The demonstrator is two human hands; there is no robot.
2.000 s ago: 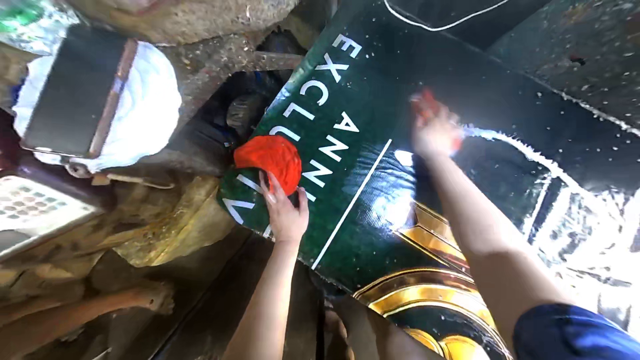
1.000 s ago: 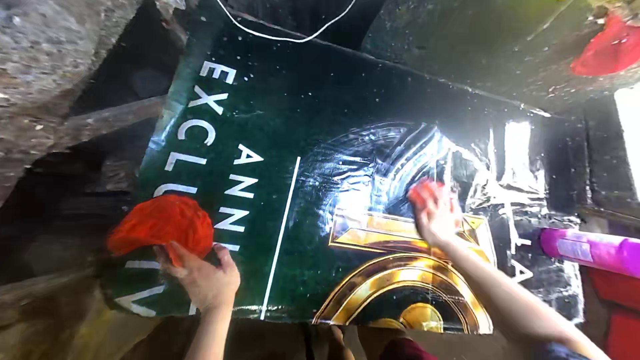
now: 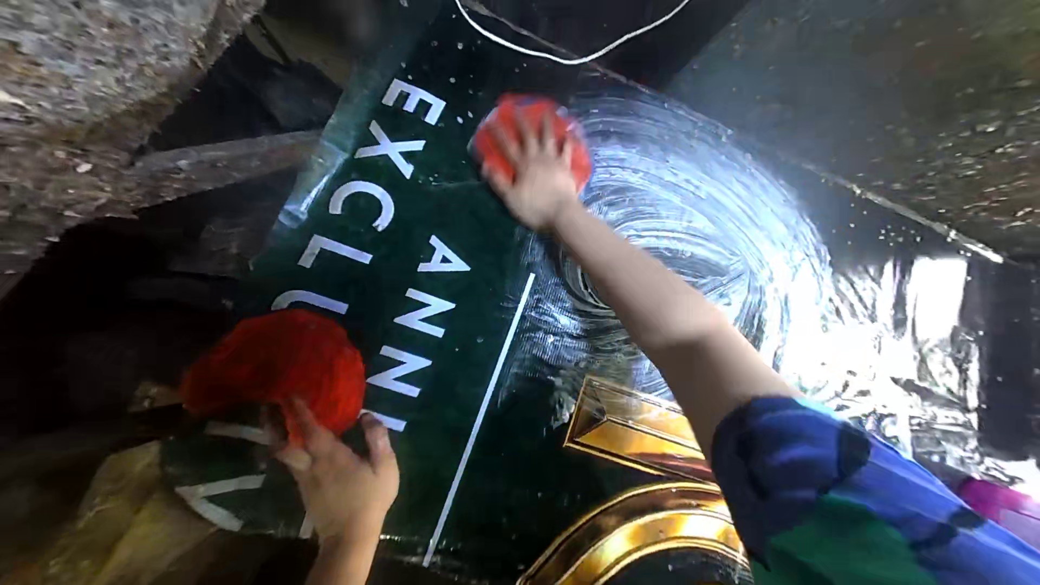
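Note:
A dark green printed sheet (image 3: pixel 487 455) with white lettering and a gold design spreads below me. My right hand (image 3: pixel 535 166) lies spread on a red pad or cloth (image 3: pixel 497 140), pressed against the sheet near its upper part. Whitish wet streaks (image 3: pixel 699 195) curve across the sheet to the right of that hand. At the lower left, my left hand (image 3: pixel 337 471) holds the edge of a rounded red item (image 3: pixel 284 361), perhaps cloth, over the lettering. The fingers and thumb of that hand are partly hidden by it or blurred.
A white cord (image 3: pixel 569 60) loops across the top. Rough stone or concrete (image 3: pixel 89 89) fills the upper left, with a bar (image 3: pixel 227 162) running from it toward the sheet. Yellowish crumpled material (image 3: pixel 146 512) lies lower left, and a magenta object (image 3: pixel 995 497) shows at the right edge.
My right hand has moved from near the gold design to beside the upper lettering with the red pad. Broad whitish streaks now cover more of the sheet. The view has shifted.

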